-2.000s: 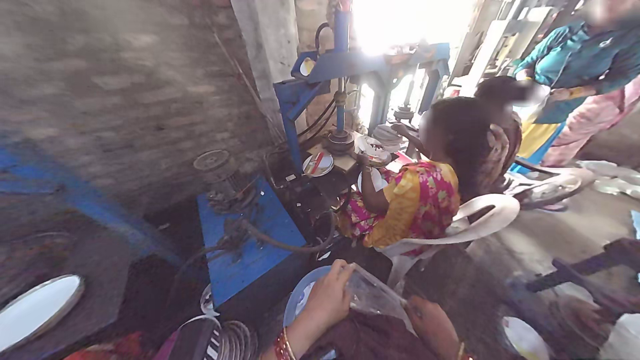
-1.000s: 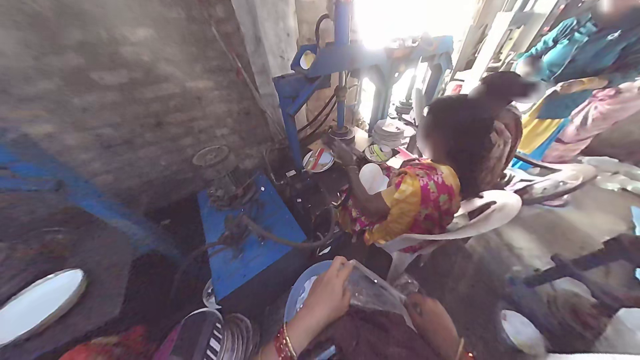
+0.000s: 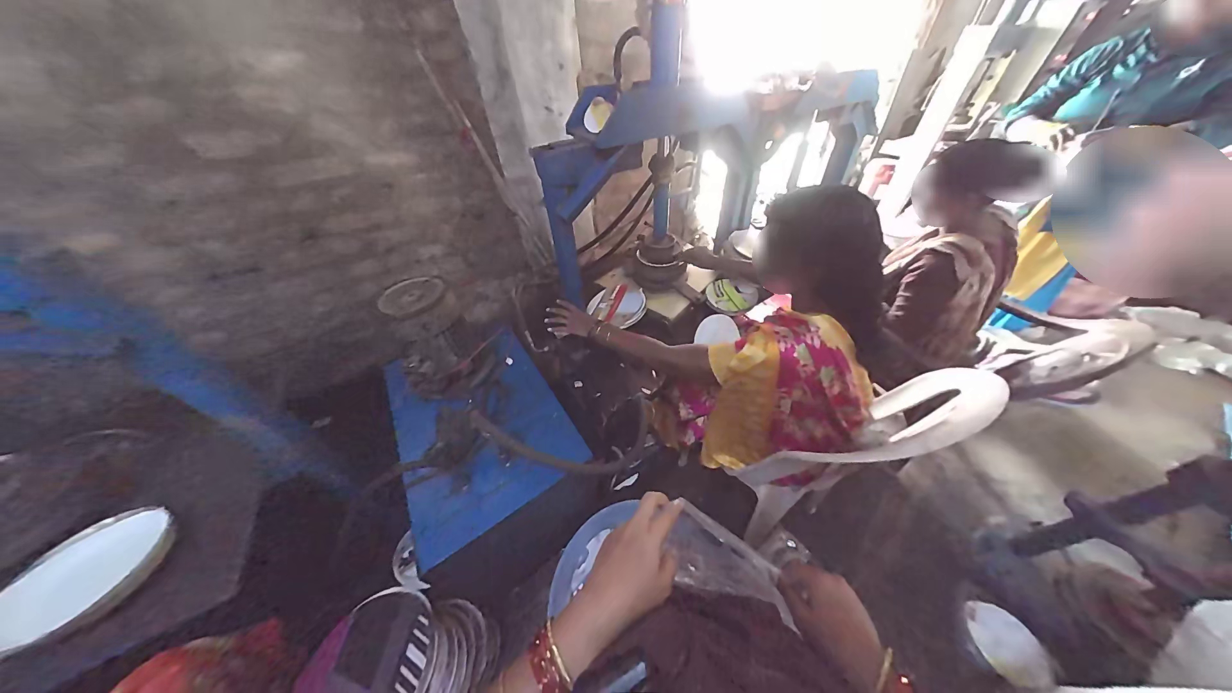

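My left hand, with red and gold bangles at the wrist, pinches the upper left corner of a clear plastic bag. The fingers of my right hand are closed on the bag's other side. Between the two hands the bag hangs stretched above dark cloth. Partly behind my left hand is a blue basin with white pieces inside. A stack of round discs stands to the lower left of my left hand. What the bag contains, if anything, cannot be made out.
A blue metal plate carries a machine and hose ahead left. A co-worker sits on a white plastic chair by a blue press; other people are at the right. A white round plate lies far left.
The seated co-worker's arm now reaches out left toward the press table's edge; one second ago it was bent at the press. My hands hold the bag much as before.
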